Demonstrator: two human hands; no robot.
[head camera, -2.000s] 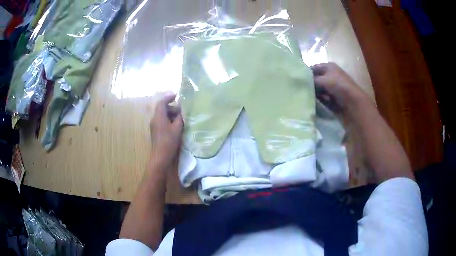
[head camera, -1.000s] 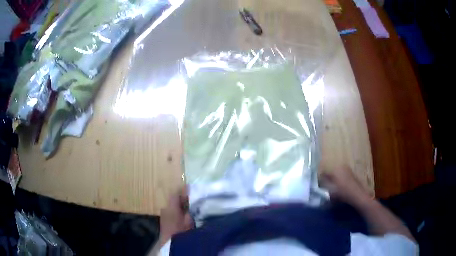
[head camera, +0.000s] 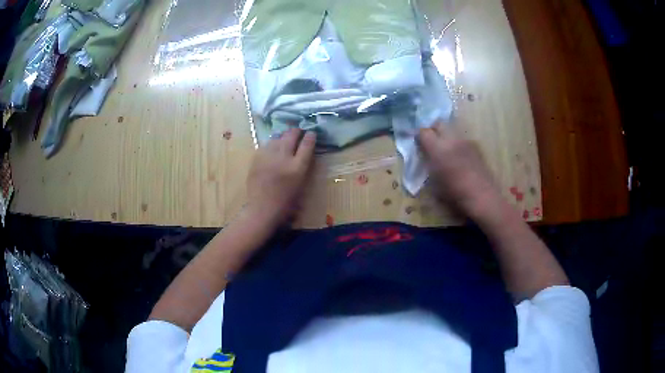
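The folded light green and white garment (head camera: 335, 55) lies mostly inside a clear poly bag (head camera: 255, 95) at the top middle. Its lower end is bunched in rolled folds near the bag's lower end. My left hand (head camera: 283, 171) pinches these folds at their lower left edge. My right hand (head camera: 456, 167), slightly blurred, grips a white cloth end of the garment at the lower right, with a loose tip hanging left of my fingers. Clear film shows on the table between my hands.
Green and white garments in shiny film (head camera: 91, 47) lie at the upper left of the pale table (head camera: 175, 160). Red stickers (head camera: 518, 193) dot its right edge. A reddish-brown surface (head camera: 583, 146) adjoins it. Packed bags (head camera: 44, 306) stand at the lower left.
The bagged garment slid toward me, then away again, and its lower end is now bunched. Both hands now grip that end. The dark tool seen at the top is out of view.
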